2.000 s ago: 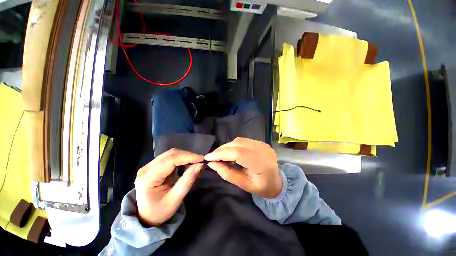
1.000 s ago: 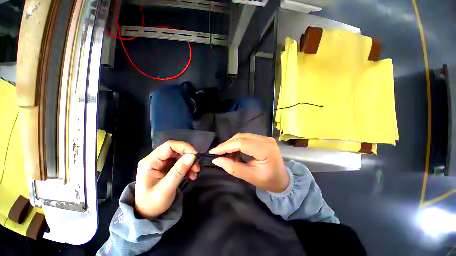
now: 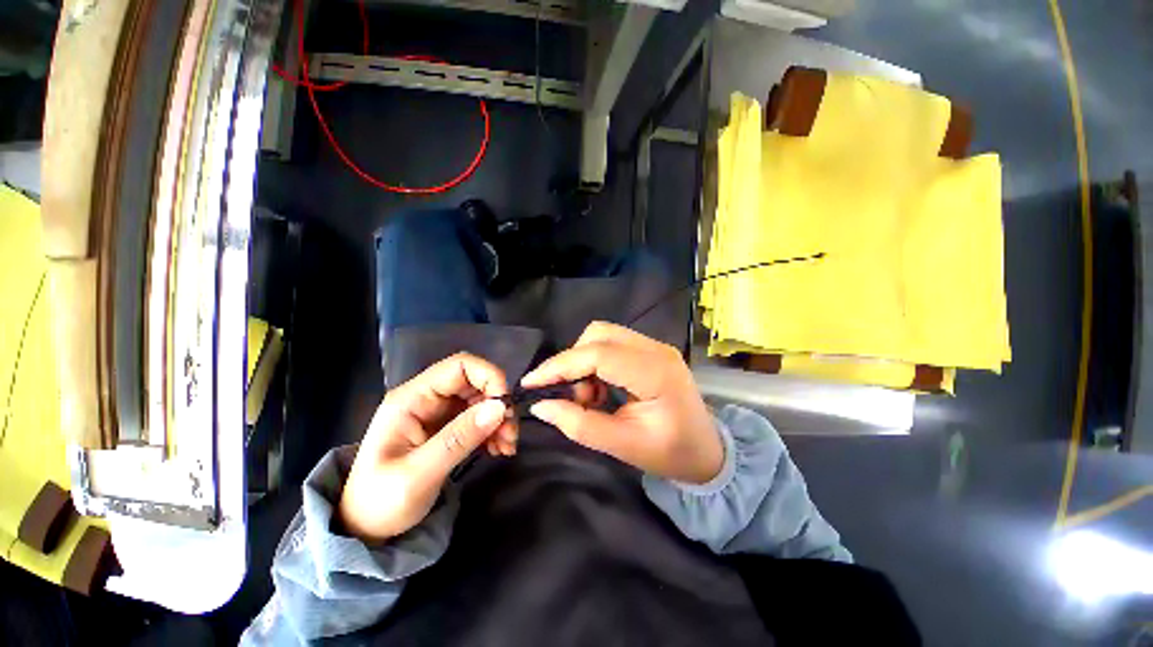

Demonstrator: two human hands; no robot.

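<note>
A thin black cord (image 3: 548, 392) is pinched between my two hands above the dark apron (image 3: 556, 531). My left hand (image 3: 436, 442) holds it with thumb and fingertips. My right hand (image 3: 639, 405) grips it just to the right, fingertips close to the left ones. The cord is dark against the apron, so its exact shape between the fingers cannot be told. A thin dark line of cord (image 3: 759, 264) runs from near my right hand up to the yellow sheets (image 3: 872, 240) and lies across their left part.
A long tan and metal fixture (image 3: 164, 253) stands at left, with more yellow sheets (image 3: 25, 367) beyond it. Brown blocks (image 3: 798, 101) show at the right stack's edges. A red hose (image 3: 417, 190) loops ahead of my knees. A metal stand is under the right stack.
My hands have shifted from touching fingertips to a slightly wider grip, with more dark cord showing between them. The cord on the right stack now lies straighter, slanting down towards my right hand.
</note>
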